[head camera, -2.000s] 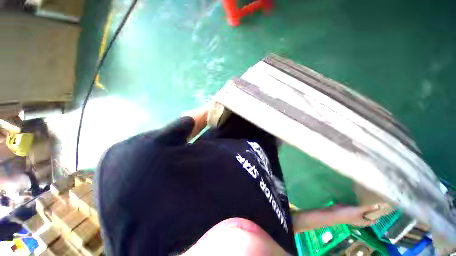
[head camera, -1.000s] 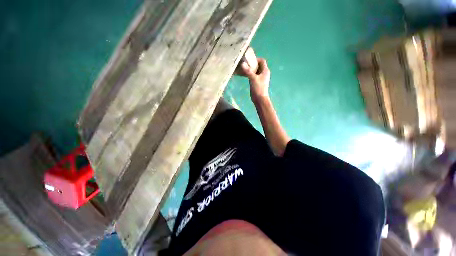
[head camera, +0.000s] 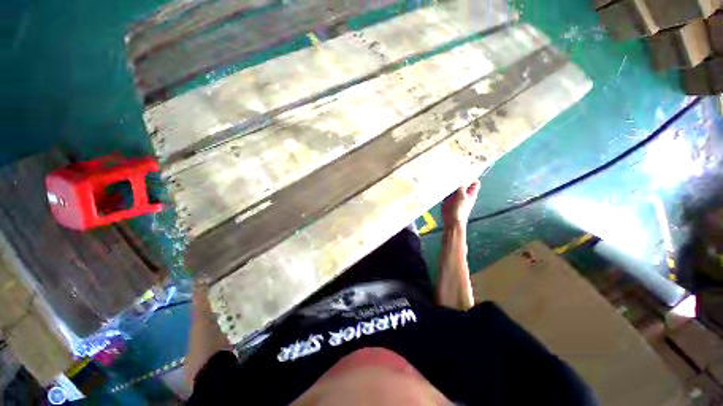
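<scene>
A weathered wooden pallet (head camera: 317, 170) of pale and dark slats with gaps lies across the view in front of my body, its near edge close to my waist. My right hand (head camera: 461, 202) is at the near edge, right of centre; its fingers are mostly hidden beneath the slats. My left hand (head camera: 203, 305) is at the near left corner, partly hidden by the pallet and blurred. Both hands hold the pallet above the green floor.
A red plastic stool (head camera: 103, 193) stands on dark wooden boards (head camera: 71, 246) at the left. Brown cartons (head camera: 680, 44) are at the upper right. A black cable (head camera: 594, 170) crosses the floor at the right. Flat brown cardboard (head camera: 555, 317) lies at the lower right.
The pallet has turned from steeply slanted to flatter, showing its broad slatted face. My left hand has come into view at its corner. The cable and flat cardboard now show at the right.
</scene>
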